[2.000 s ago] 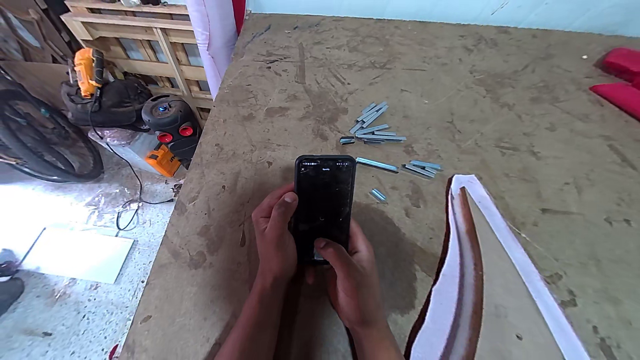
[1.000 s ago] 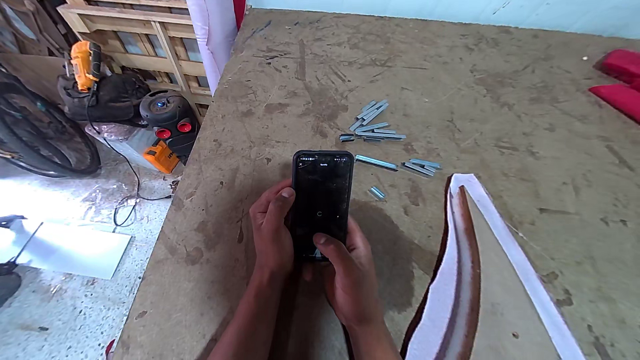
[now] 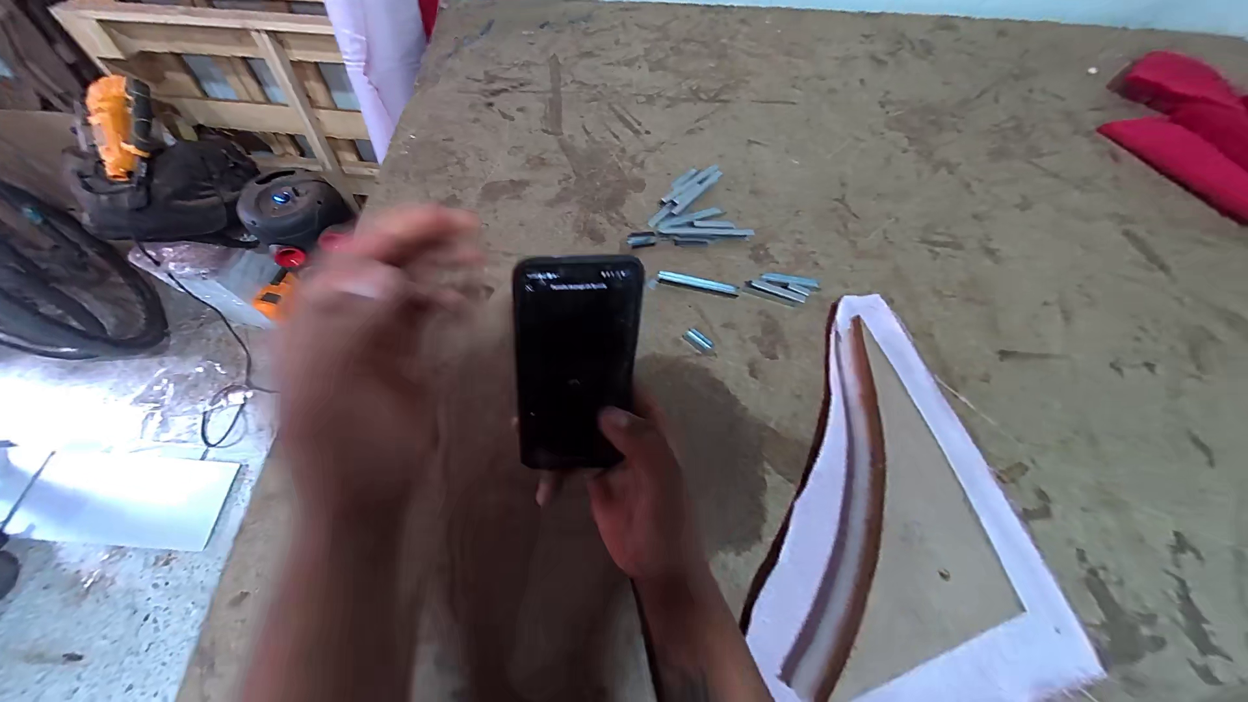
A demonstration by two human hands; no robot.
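Observation:
A black smartphone [image 3: 575,361] with a dark screen is held upright by my right hand [image 3: 639,478], the thumb lying on its lower right corner. My left hand [image 3: 375,341] is raised to the left of the phone, apart from it and blurred; it seems to hold nothing, though its exact finger pose is unclear. Beyond the phone, strips of metal staples [image 3: 692,219] lie in a loose pile, with a few more strips [image 3: 697,283] nearer. To the right rests a curved, pointed panel [image 3: 936,546] edged with white fabric, a brown strip running along its inner curve.
The worn board tabletop [image 3: 877,146] carries red fabric [image 3: 1185,122] at its far right. Left of its edge, on the floor side, are a wooden pallet [image 3: 224,58], a black bag [image 3: 185,185], an orange and black tool [image 3: 117,127], a bicycle wheel [image 3: 78,283], a cable and a white sheet [image 3: 127,497].
My left hand has let go of the phone and moved up and to the left. My right hand still holds the phone.

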